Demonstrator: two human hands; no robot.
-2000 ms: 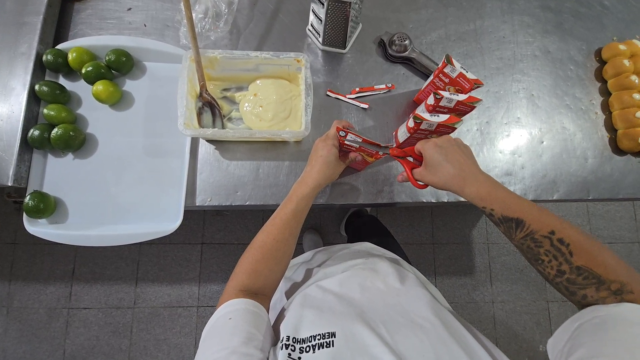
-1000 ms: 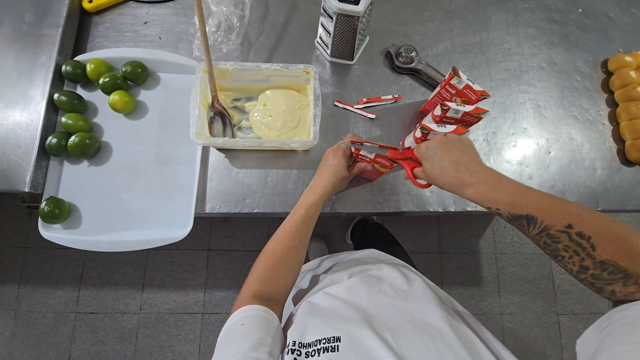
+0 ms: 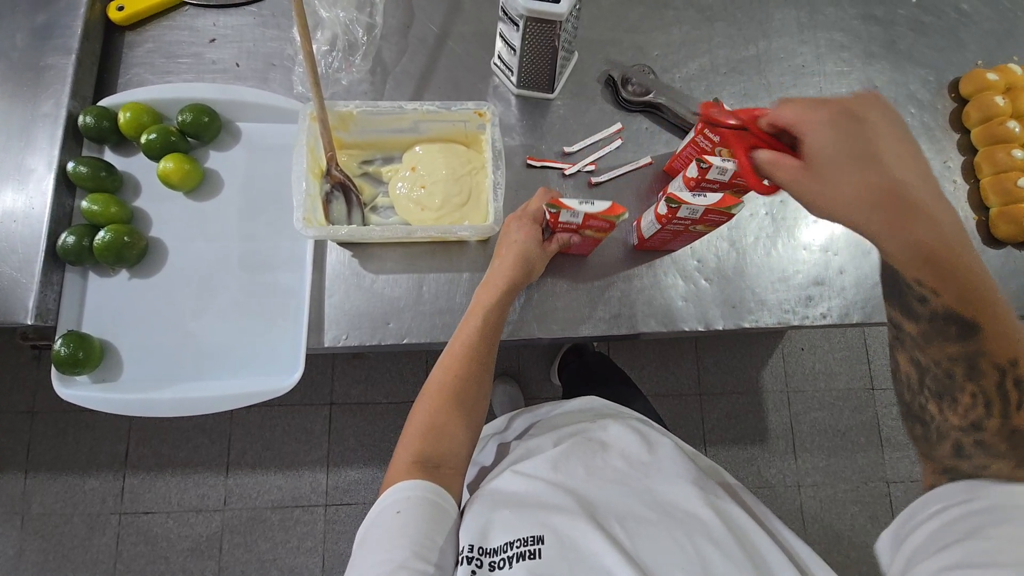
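Observation:
My left hand grips a red and white carton on the steel worktop. Raised over the other red cartons, my right hand is closed around the handles of red-handled scissors; their blades are hard to make out. Several cut carton strips lie behind the held carton. To the left stands a plastic tub of pale yellow cream, with a wooden spoon resting in it.
Several green limes lie on a white tray at left. A box grater and a metal citrus squeezer stand and lie farther back. Bread rolls are at the far right, clear plastic film behind the tub.
My right hand with the scissors has moved right, away from the carton in my left hand. More cut strips lie on the worktop than before.

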